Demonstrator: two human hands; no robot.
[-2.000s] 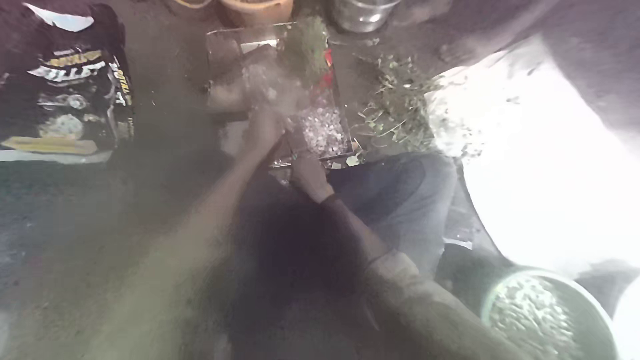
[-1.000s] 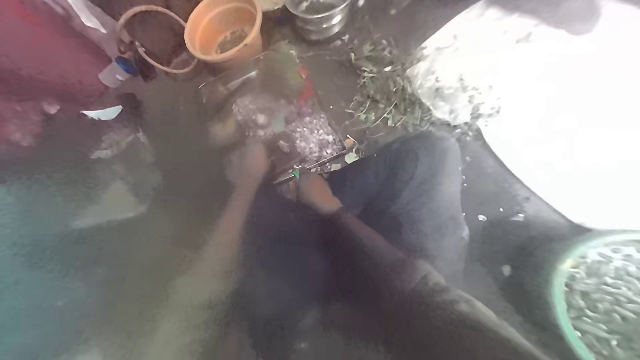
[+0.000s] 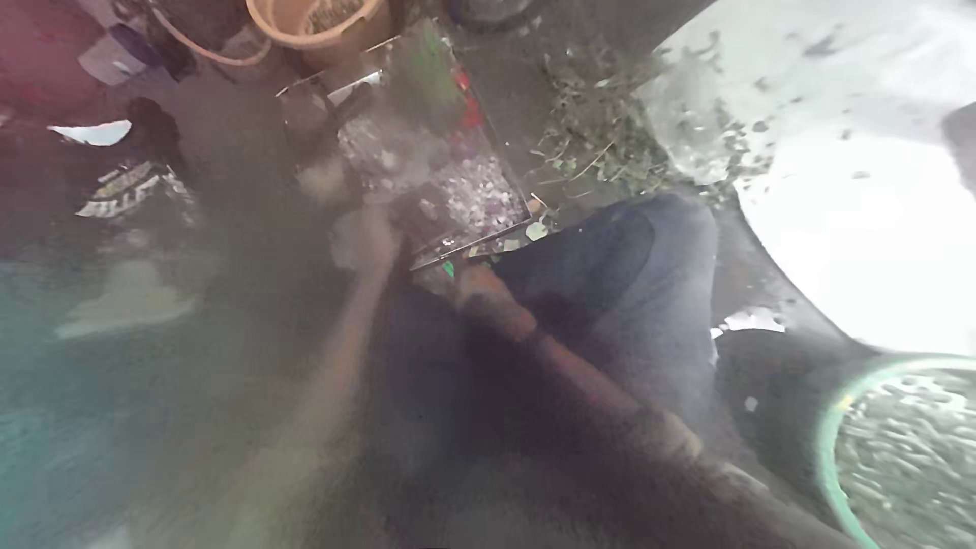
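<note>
A shallow square tray (image 3: pixel 499 152) lies in front of my crossed legs, with whitish bits (image 3: pixel 480 194) spread over its right part. A blurred green bunch (image 3: pixel 423 72) and something red (image 3: pixel 469 103) are at its far side. My left hand (image 3: pixel 366 236) is at the tray's near left edge, very blurred, so its fingers and anything in them cannot be made out. My right hand (image 3: pixel 488 293) is by the near edge, close to a small green piece (image 3: pixel 448 268); its fingertips are hazy and its hold is unclear.
Beyond the tray stands an orange bucket (image 3: pixel 313 34), with a metal vessel (image 3: pixel 492 9) beside it. Leafy stems (image 3: pixel 602 141) lie on the ground to the right, next to a white sheet (image 3: pixel 877 244). A green-rimmed basin (image 3: pixel 827 450) of small pale-green pieces is at lower right. Printed packaging (image 3: pixel 126 191) lies left.
The view has shifted. Both hands remain around the tray's near side; no clear grasp or release shows.
</note>
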